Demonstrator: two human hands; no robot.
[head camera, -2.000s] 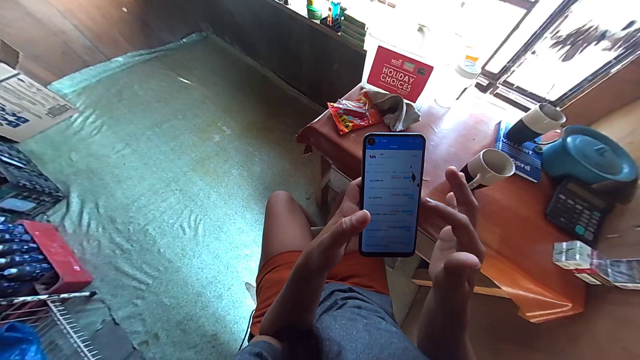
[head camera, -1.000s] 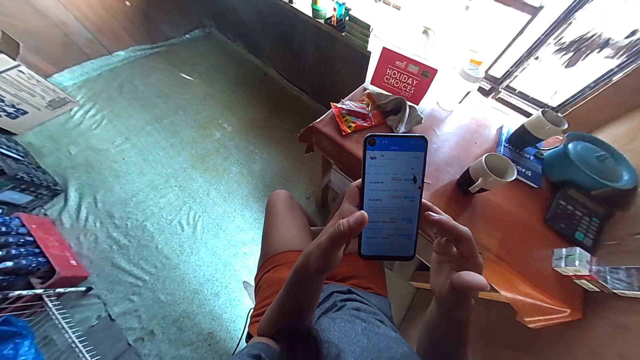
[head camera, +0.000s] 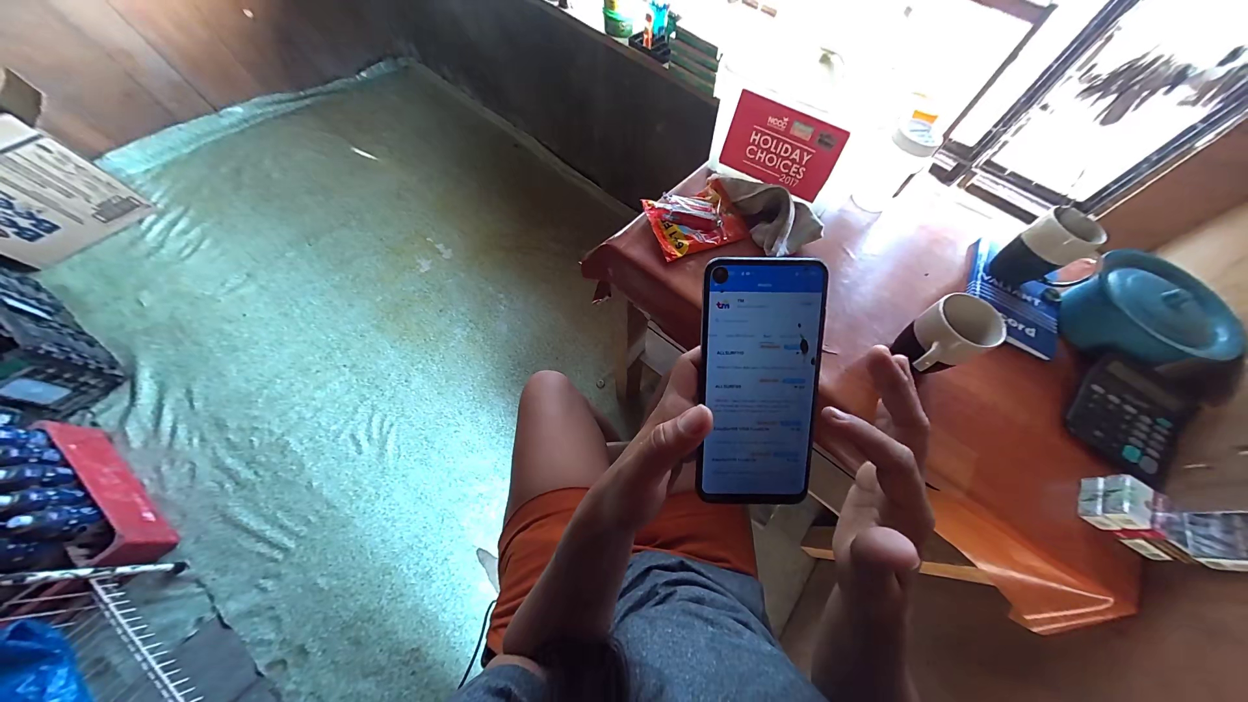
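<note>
My left hand (head camera: 648, 458) grips a dark smartphone (head camera: 760, 380) from its left side, thumb along the edge and the other fingers hidden behind it. The phone is upright above my lap, its lit screen facing me with rows of small text. Just right of the phone, my right hand (head camera: 882, 468) is raised with its fingers spread and slightly curled, holding nothing. Past that hand, a white and black mug (head camera: 960, 331) stands on the table with a reddish-brown cover (head camera: 1014, 439).
The table also bears a second mug (head camera: 1058, 239), a blue booklet (head camera: 1014, 302), a teal lidded pot (head camera: 1150, 307), a calculator (head camera: 1131, 414), small packs (head camera: 1121, 502), a red packet (head camera: 692, 224) and a cloth (head camera: 780, 214). Bottles fill a red crate (head camera: 117, 487) at left.
My right hand's fingers have shifted a little beside the phone, staying clear of it. My left hand keeps its hold on the phone.
</note>
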